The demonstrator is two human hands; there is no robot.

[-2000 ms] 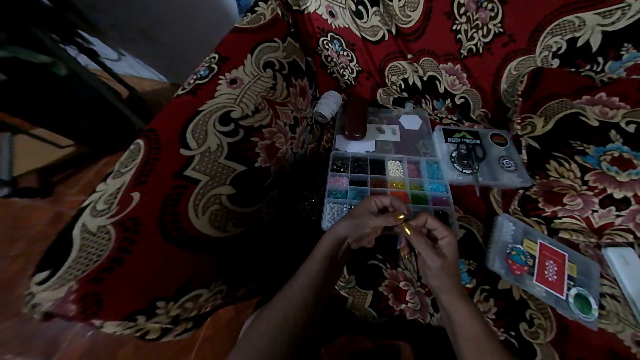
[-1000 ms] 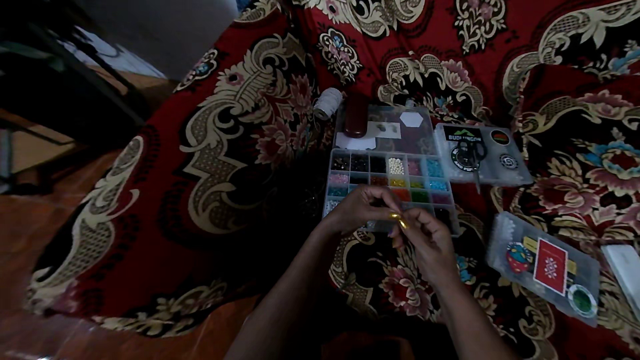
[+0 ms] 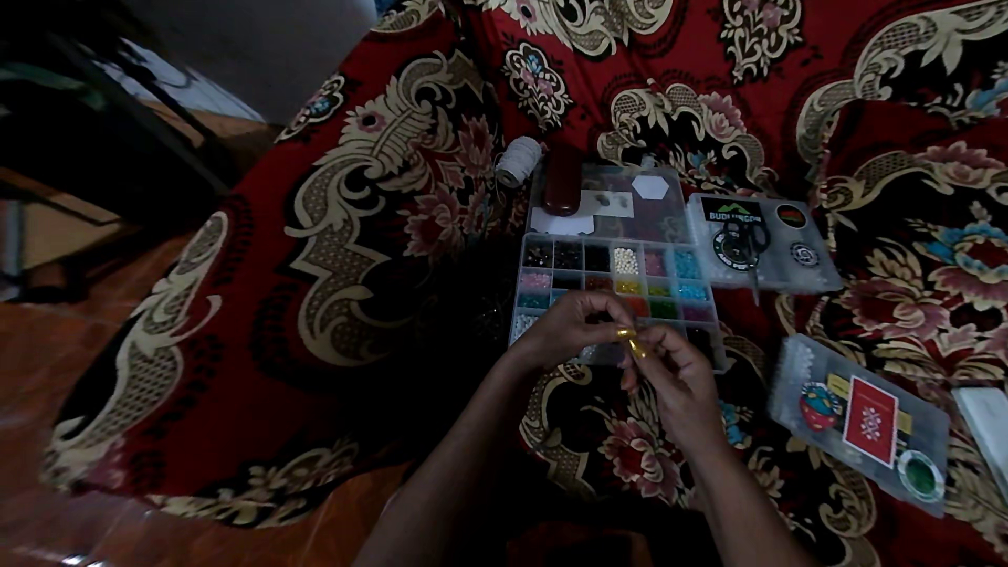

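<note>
My left hand [image 3: 579, 324] and my right hand [image 3: 676, 368] meet at the fingertips over the near edge of a compartmented plastic bead box [image 3: 518, 303]. Gold-coloured nails show on both thumbs. The fingers of each hand are pinched together; whatever lies between them is too small and dark to make out. Beads of several colours fill the box's compartments, and my hands cover part of the near rows. On its open lid [image 3: 669, 216] lie a dark red case [image 3: 562, 181], a white hexagonal piece [image 3: 650, 187] and pale cards.
A spool of white cord [image 3: 519, 161] stands left of the lid. Black-handled scissors [image 3: 746, 244] rest on a closed plastic box [image 3: 795, 272] with stickers. Nearer right lies another stickered box [image 3: 827, 449], beside a white object [image 3: 986, 425]. Everything sits on a red floral cover [image 3: 425, 315].
</note>
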